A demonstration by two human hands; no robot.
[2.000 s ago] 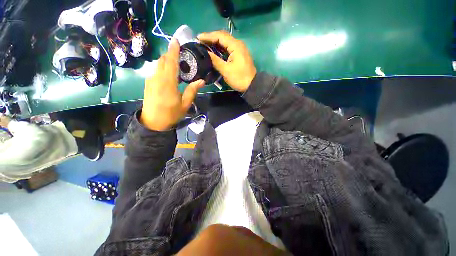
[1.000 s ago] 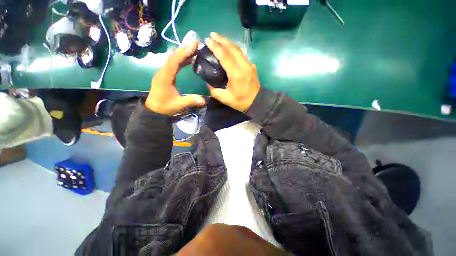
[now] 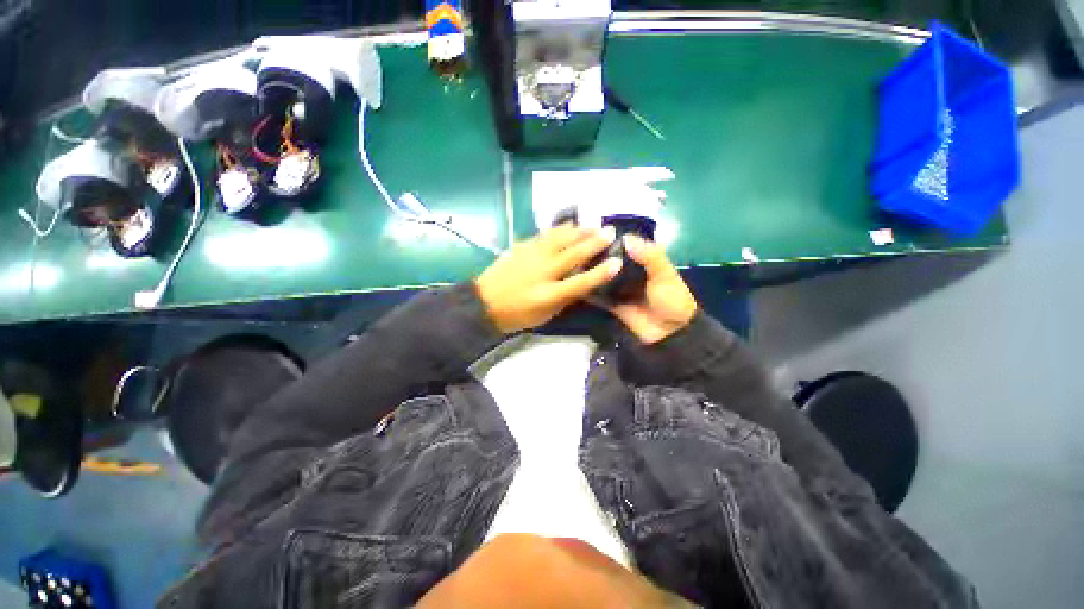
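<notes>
A black rounded camera head (image 3: pixel 625 252) is held between both hands at the front edge of the green bench. My left hand (image 3: pixel 544 276) lies over its left side, fingers across it. My right hand (image 3: pixel 656 295) cups it from the right and below. The hands hide much of the head, and its lens face cannot be made out. A white cable (image 3: pixel 398 205) runs across the bench towards my left hand. Its join to the camera is hidden.
Several open white cameras (image 3: pixel 244 113) with hanging wires stand at the left. A silver screw feeder (image 3: pixel 559 71) is behind the hands, with a dark hand tool (image 3: pixel 634 112) beside it. A small orange-blue box (image 3: pixel 446 33) is at the rear. A blue bin (image 3: pixel 946 133) is at right.
The view has swung right, showing the feeder and blue bin. Both hands have moved right along the bench with the camera head, and my left hand has closed over it.
</notes>
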